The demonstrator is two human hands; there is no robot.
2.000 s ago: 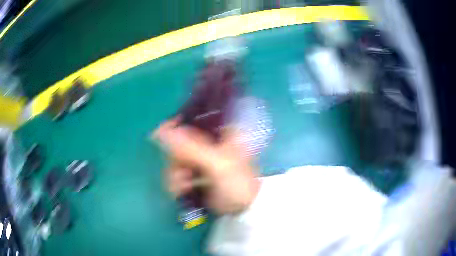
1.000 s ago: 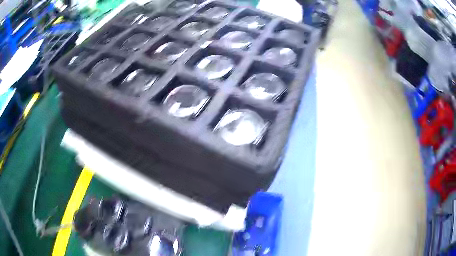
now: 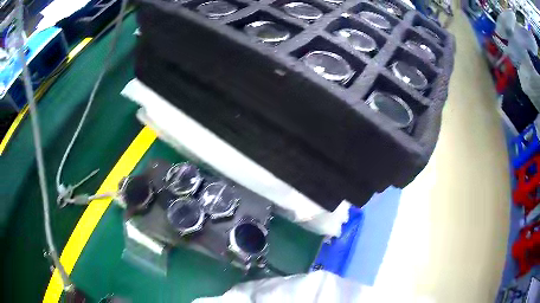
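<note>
Several round watch bodies (image 3: pixel 186 214) with dark glass faces and metallic rims lie grouped on a dark flat piece (image 3: pixel 207 238) at the lower left of centre. One more watch body (image 3: pixel 248 237) lies at its right end. A large stacked black tray (image 3: pixel 278 127) stands beyond them, with round watch bodies (image 3: pixel 326 65) in its square pockets. A white sleeve (image 3: pixel 296 290) shows at the bottom edge. Neither of my hands is in view.
White packing material (image 3: pixel 219 163) lies under the black tray. A blue bin (image 3: pixel 340 242) is beside it. Yellow tape (image 3: pixel 97 219) crosses the green mat. A pale knotted cord (image 3: pixel 83 127) hangs at left. A long cream surface (image 3: pixel 473 195) and red objects (image 3: pixel 527 207) are at right.
The view has swung from the green mat to the black tray, which now sits further up and right. The grouped watch bodies show more fully. My hand with the maroon screwdriver is out of view.
</note>
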